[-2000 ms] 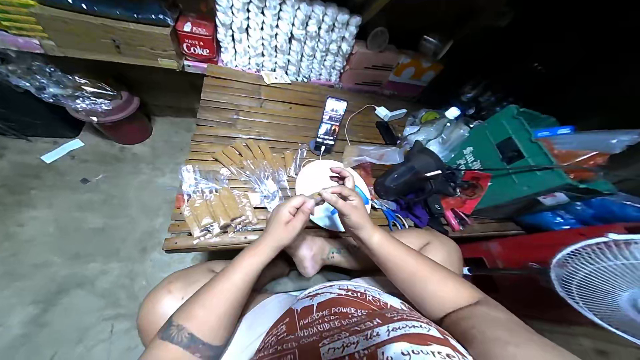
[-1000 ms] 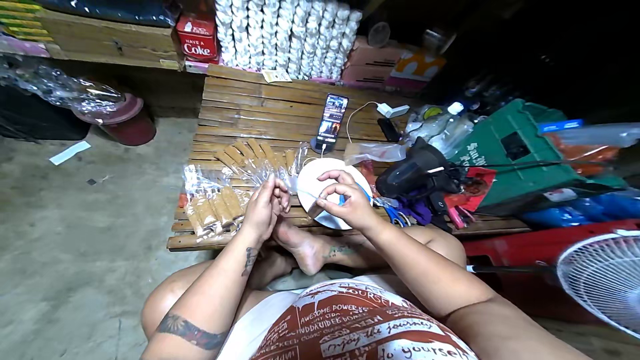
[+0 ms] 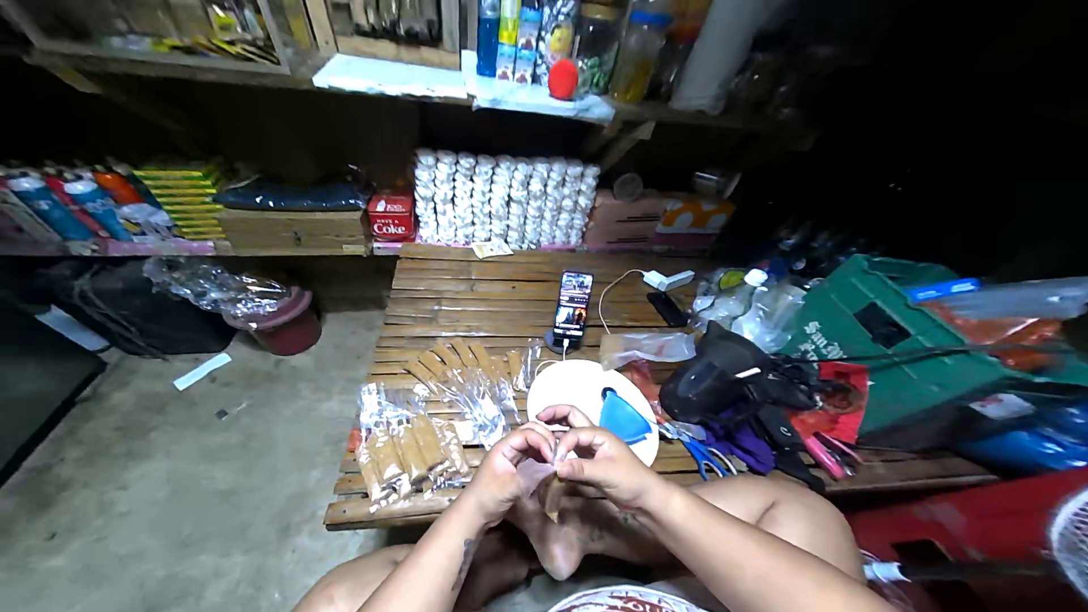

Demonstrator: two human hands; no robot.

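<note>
Both hands meet above my foot, in front of a round white lid or plate (image 3: 557, 387) on the slatted table. My left hand (image 3: 508, 472) and my right hand (image 3: 603, 463) pinch the top of a small clear plastic bag (image 3: 535, 476) between their fingertips. A brown strip (image 3: 554, 497) hangs below the fingers, partly hidden. A blue plastic piece (image 3: 625, 416) lies on the white plate. Left of the plate are filled plastic packets of brown sticks (image 3: 412, 455) and a fan of similar packets (image 3: 459, 365).
A phone (image 3: 573, 310) stands lit behind the plate, its cable running to a white adapter (image 3: 669, 279). Blue-handled scissors (image 3: 705, 455), a black cap-like item (image 3: 718, 374) and a green crate (image 3: 884, 340) are at the right. A dark red bucket (image 3: 289, 323) stands on the floor at left.
My hands, apart one second ago, are together at the fingertips, with the small bag between them. The view has tilted up, showing the upper shelf.
</note>
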